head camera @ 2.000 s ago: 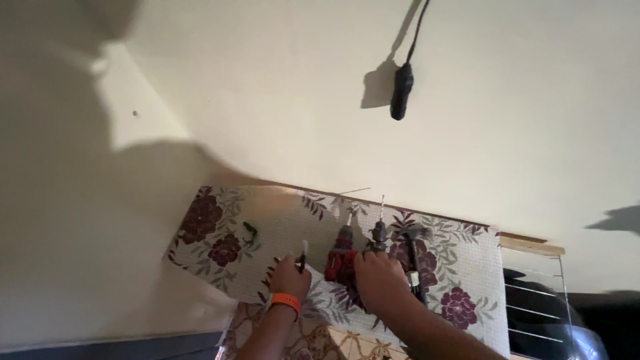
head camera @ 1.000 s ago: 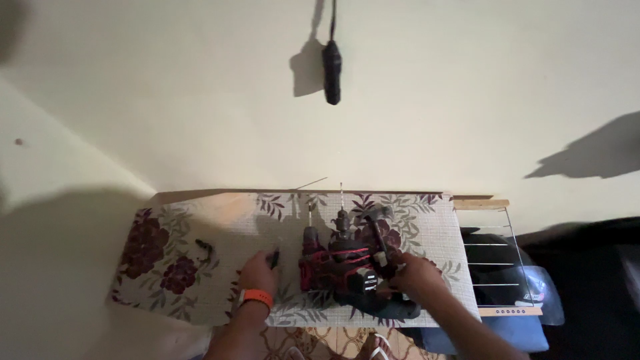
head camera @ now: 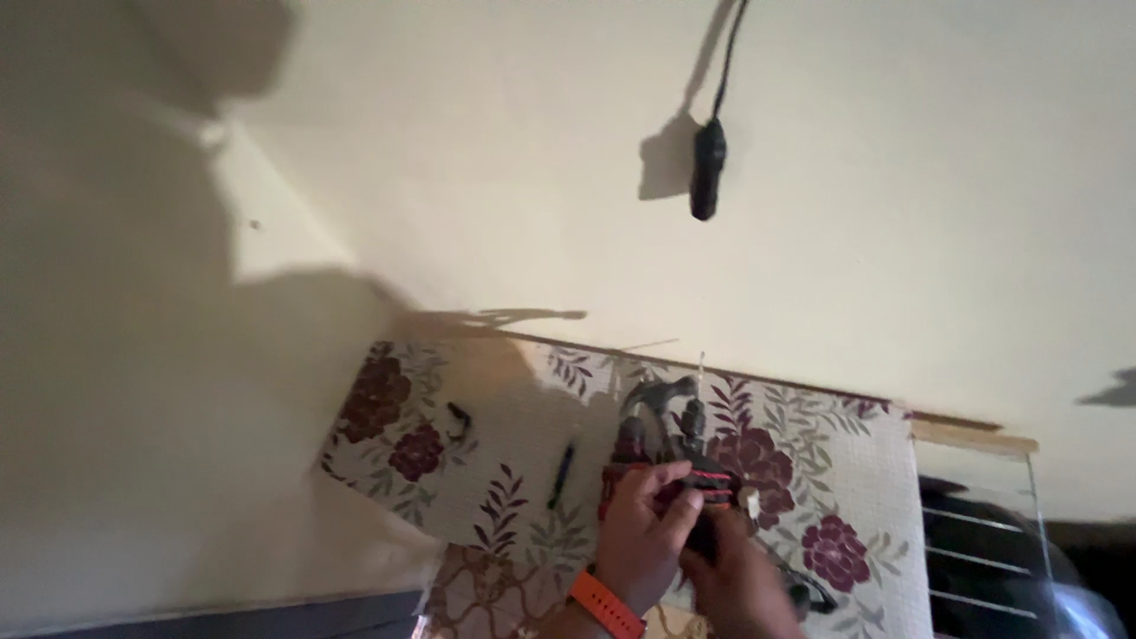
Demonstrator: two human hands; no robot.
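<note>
A claw hammer (head camera: pixel 658 396) lies across the view of two power drills, its dark head above my hands. My left hand (head camera: pixel 641 532), with an orange wristband, has its fingers around or against the handle; its grip is partly hidden. Blurred, my right hand (head camera: pixel 737 568) closes on the dark lower handle. Just beyond my fingers are a red-and-black drill (head camera: pixel 630 448) and a second drill (head camera: pixel 693 426) with a bit pointing at the wall; my hands cover their lower parts. A dark pen or marker (head camera: pixel 562 477) rests on the floral cloth (head camera: pixel 524 444) left of them.
A small black object (head camera: pixel 459 419) sits on the cloth's left part. Along the back is a pale wall, where a black device (head camera: pixel 707 170) hangs from a cord. A rack with wooden ends and metal rods (head camera: pixel 981 568) stands at the right.
The hammer, earlier right of the drills, is now over them. My left hand has let go of the dark pen or marker and moved right, beside my right hand.
</note>
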